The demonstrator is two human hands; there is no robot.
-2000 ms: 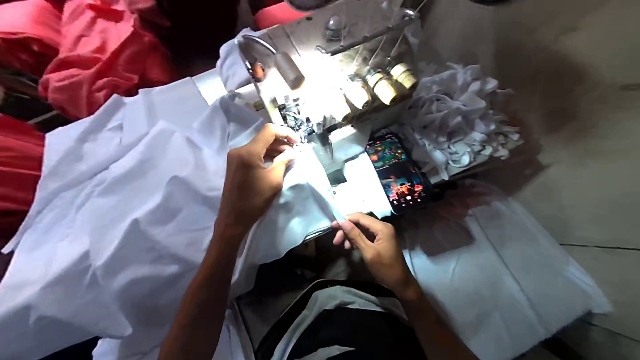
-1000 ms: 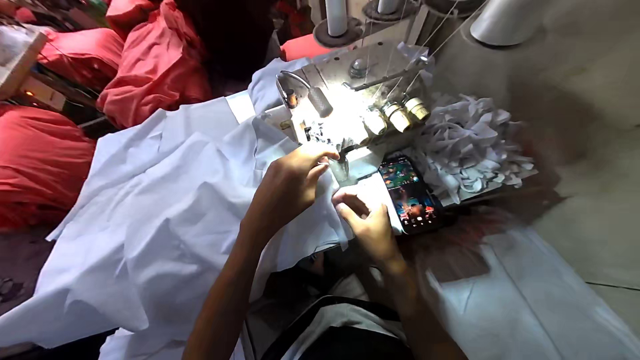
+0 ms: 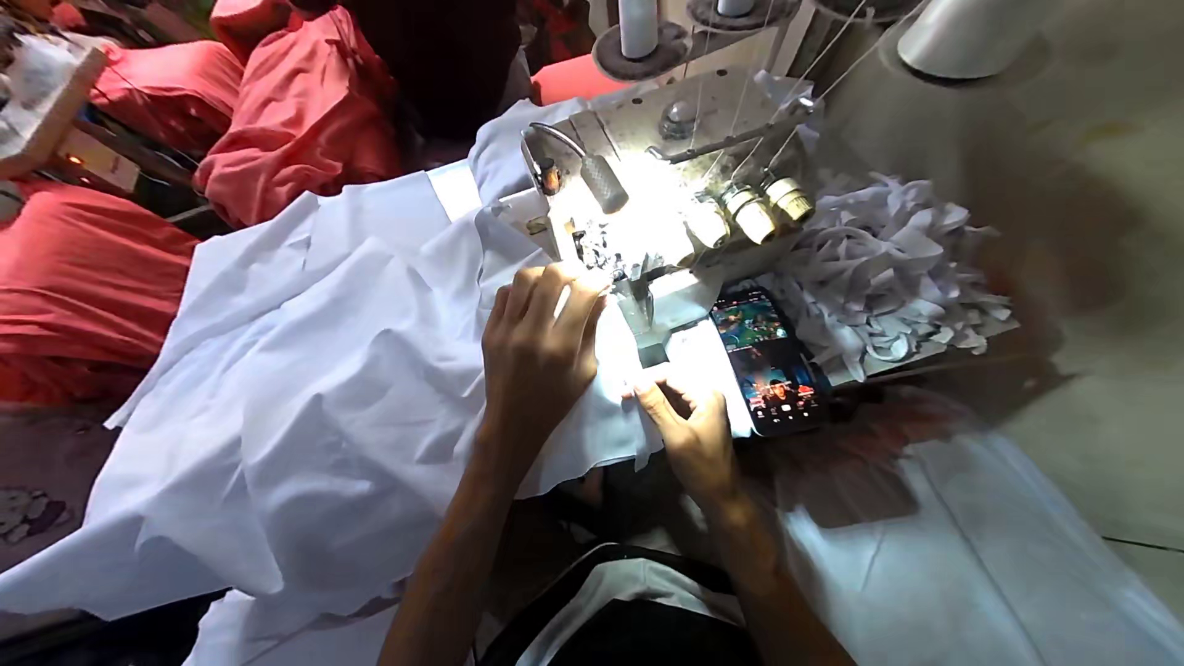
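White fabric spreads over the table from the far left up to an overlock sewing machine. My left hand lies on the cloth close to the presser foot, fingers bent and pressing down; the fingertips blur into the lamp's glare. Nearer to me, my right hand pinches the right edge of the cloth between thumb and finger. A small gooseneck lamp lights the needle area, which is overexposed, so the needle is hard to see. Threads run to the tension dials.
Right of the machine bed lies a phone with its screen lit, beside a heap of white fabric trimmings. Thread cones stand behind the machine. Red fabric bundles are at the left. White sheeting hangs at lower right.
Since one second ago, my left hand has flattened onto the cloth near the presser foot. My right hand has moved to the cloth's edge. The view has shifted since two seconds ago.
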